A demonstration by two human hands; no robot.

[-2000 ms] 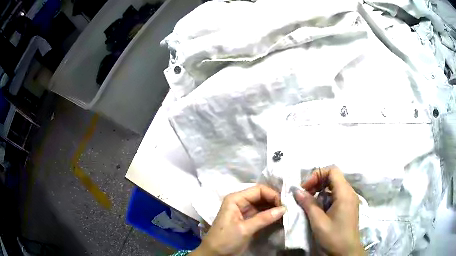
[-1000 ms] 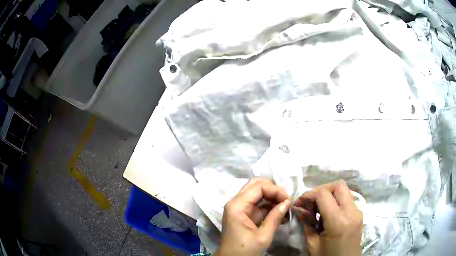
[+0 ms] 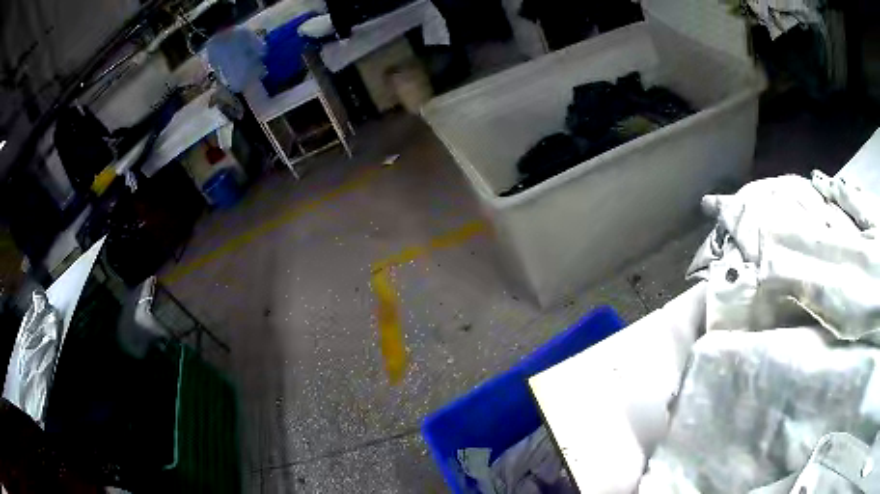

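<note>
The off-white jacket (image 3: 772,405) lies at the right edge of the view, over the corner of the white-topped table (image 3: 618,386). Part of it is cut off by the picture's edge. One dark metal button (image 3: 731,275) shows on a stiff band at its upper left. A narrow folded piece with a stitched rim lies at the lower right. Neither of my hands is in the picture, so what they hold is hidden.
A large white bin (image 3: 618,212) with dark cloth stands behind the table. A blue crate (image 3: 482,415) holding pale cloth sits below the table corner. A green crate (image 3: 207,415) is at lower left. Yellow lines (image 3: 389,328) mark the grey floor. A white chair (image 3: 294,111) stands farther back.
The view has swung to the left, so the jacket and table have moved to the right edge. Both my hands have left the picture. The green crate and more floor now show.
</note>
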